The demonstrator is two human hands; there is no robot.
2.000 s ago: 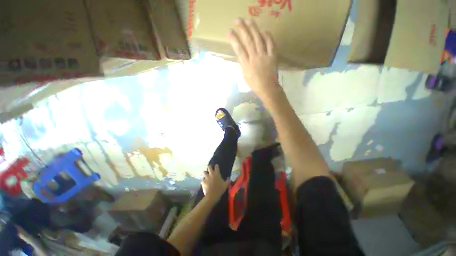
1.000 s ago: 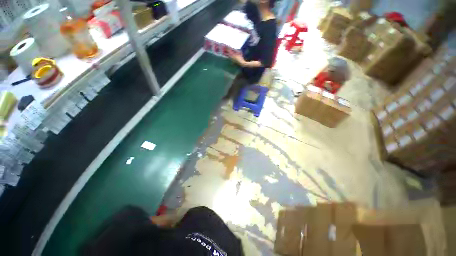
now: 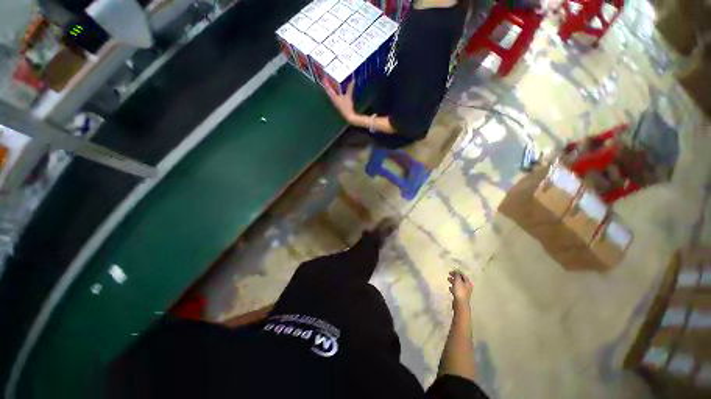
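My right hand (image 3: 461, 285) is small and slightly blurred at the lower centre, held out over the patchy floor. Its fingers are loosely bent and I see nothing in it. My left hand is not visible. Nearest on my left is the long green bench (image 3: 195, 191), with small white scraps (image 3: 117, 273) on it. At its far end is a tight block of white product boxes (image 3: 335, 33) with red and dark sides. Another person's hand (image 3: 343, 101) rests against the block's side.
A blue stool (image 3: 397, 171) stands beside the bench, and red stools (image 3: 505, 35) stand beyond. Brown cartons with white labels (image 3: 573, 218) are on the floor at right, and more are stacked (image 3: 682, 323) at the right edge. A black conveyor (image 3: 129, 117) runs behind the bench.
My view has moved closer to the other person and the white product boxes. From the carton row two seconds ago, it turned to the bench. My right hand has come back into view, empty.
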